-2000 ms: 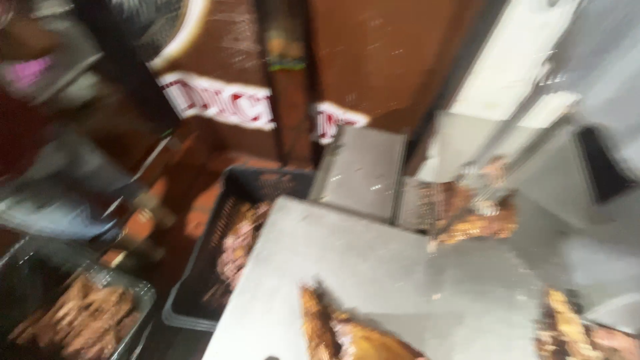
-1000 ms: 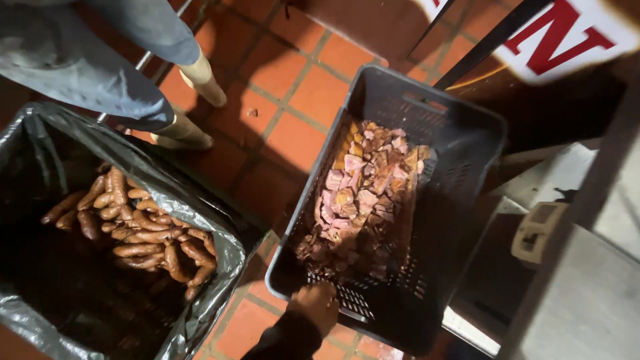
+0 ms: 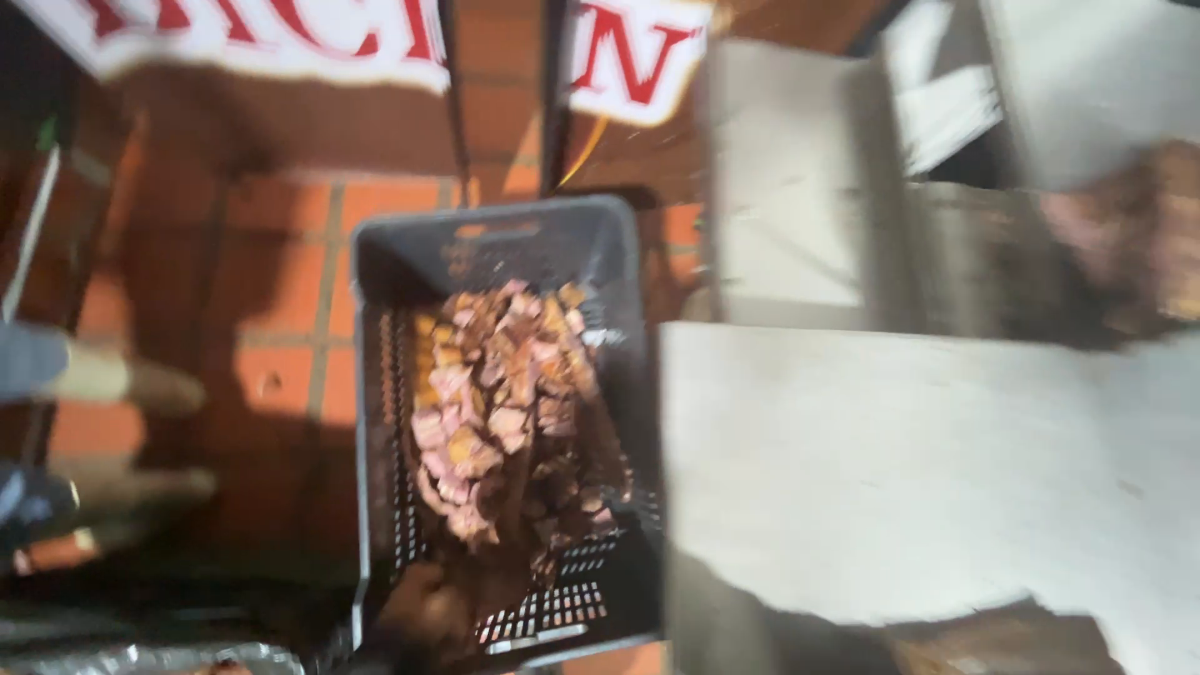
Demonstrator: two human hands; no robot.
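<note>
A black perforated plastic crate (image 3: pixel 361 469) holds a heap of chopped meat (image 3: pixel 511 375), pinkish and brown pieces with some yellowish ones. My left hand (image 3: pixel 427 605), dark and blurred, is over the near left corner of the crate, below the meat; its fingers are unclear and I cannot tell whether it holds anything. My right hand is out of view. To the right of the crate lies a pale flat work surface (image 3: pixel 891 450), with a brown piece, apparently meat (image 3: pixel 1022 642), at its near edge.
Another person's lower legs and boots (image 3: pixel 122 384) are at the left on the orange tiled floor (image 3: pixel 277 384). A plastic-lined container (image 3: pixel 187 656) shows at the bottom left. Metal surfaces (image 3: pixel 787 187) and blurred meat (image 3: pixel 1162 225) are at the upper right. Lettered panels (image 3: pixel 637 56) stand ahead.
The view has swung right since a second ago, bringing the work surface back in and leaving most of the sausage container out. My left hand still appears near the crate's near left corner.
</note>
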